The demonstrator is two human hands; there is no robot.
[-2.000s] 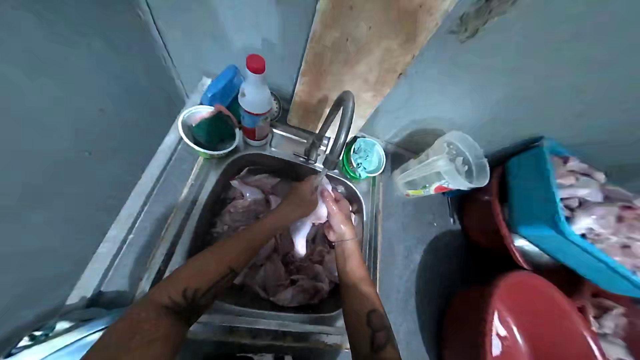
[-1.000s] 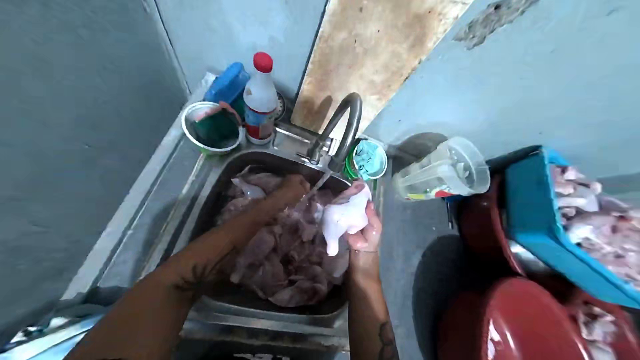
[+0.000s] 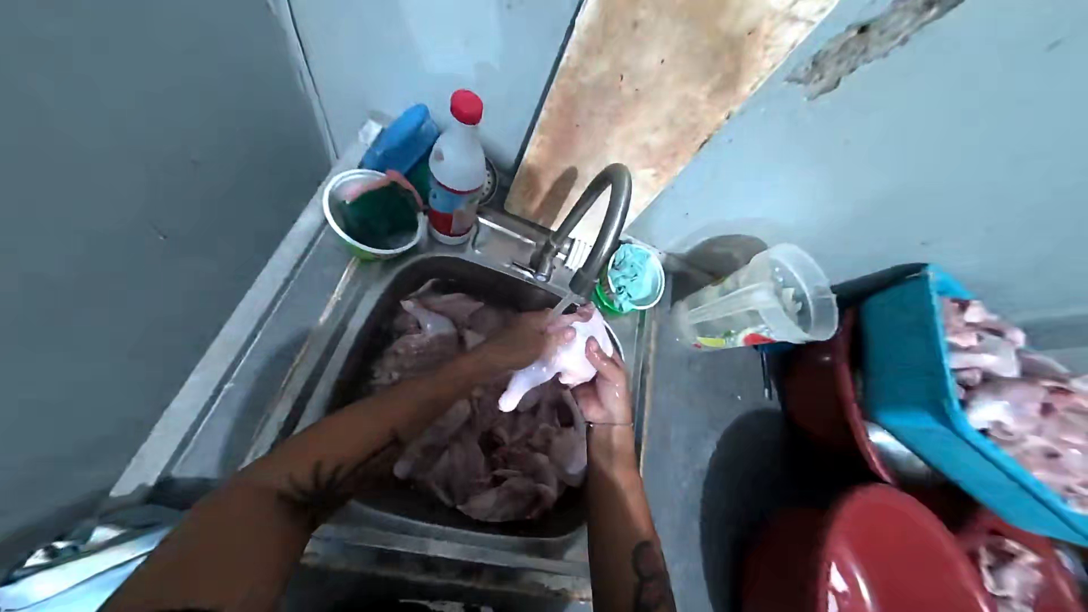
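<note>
Both my hands hold a raw chicken leg piece (image 3: 571, 359) above the sink, just under the spout of a curved metal faucet (image 3: 614, 204). My left hand (image 3: 527, 338) has its fingers on the piece's upper left part. My right hand (image 3: 608, 387) grips it from the right, the thumb over the skin. A thin stream of water meets the meat. The drumstick end points down and left. Below, the metal sink basin (image 3: 340, 374) holds many raw chicken pieces (image 3: 501, 467); my left forearm hides some of them.
Behind the sink stand a bowl with a sponge (image 3: 336, 212), a red-capped bottle (image 3: 457, 170) and a green container with a teal cloth (image 3: 633, 276). Rightward are a clear plastic pitcher (image 3: 756, 302), a blue crate of meat (image 3: 909, 357) and red tubs (image 3: 901, 552). A board (image 3: 637, 93) leans on the wall.
My left hand has moved up from the pieces in the basin onto the chicken leg. My right hand, still holding the leg, has moved slightly left, toward the faucet's water.
</note>
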